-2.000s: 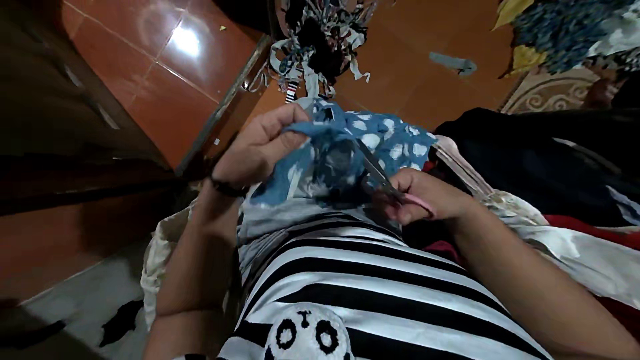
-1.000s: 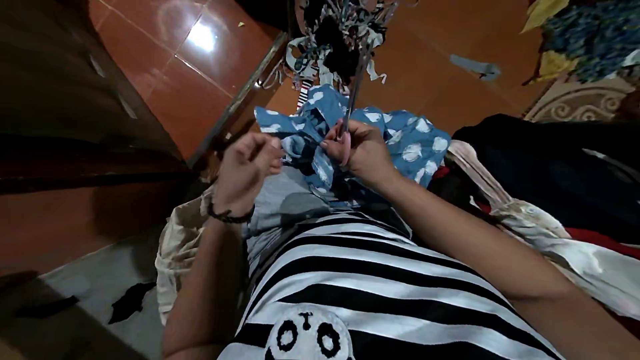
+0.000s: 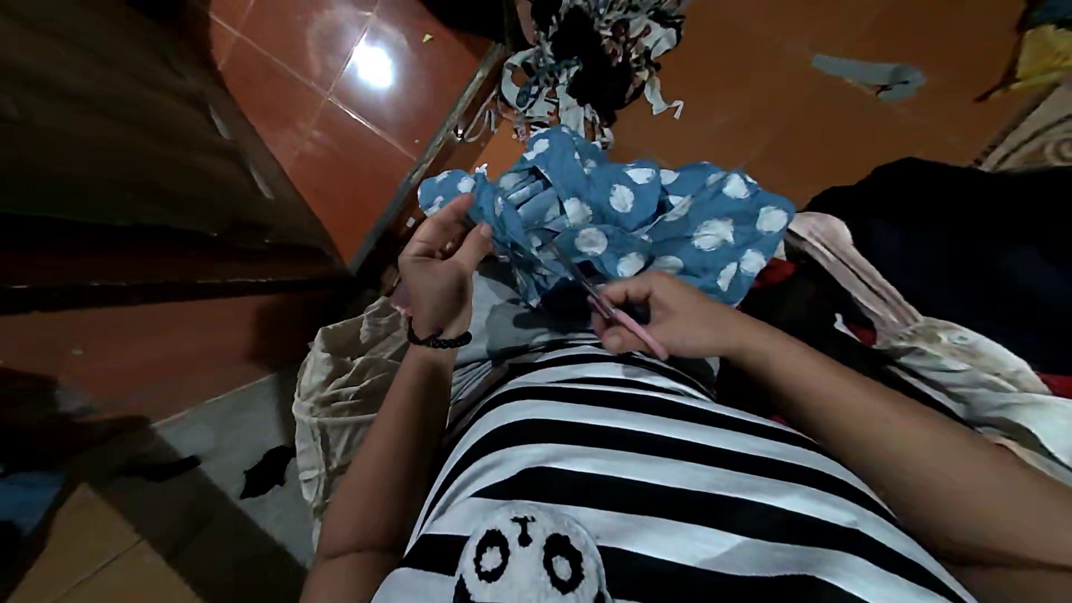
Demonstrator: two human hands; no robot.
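Blue fabric with white dots lies bunched over my lap. My left hand, with a dark braided bracelet at the wrist, pinches the fabric's left part between thumb and fingers. My right hand grips a pair of scissors with pink handles. The blades point up and left into the folds of the dotted fabric, where their tips are partly hidden; whether they are cutting cannot be told.
A heap of cut cloth strips lies on the tiled floor ahead. A grey scrap is at the upper right. Dark cloth and pale garments are piled at my right, cream cloth at my left. A wooden edge crosses the floor.
Two seconds ago my left hand held up a blue strip. The scissors pointed upward one second ago; my right hand has since moved down and right, and my left hand is back at the fabric.
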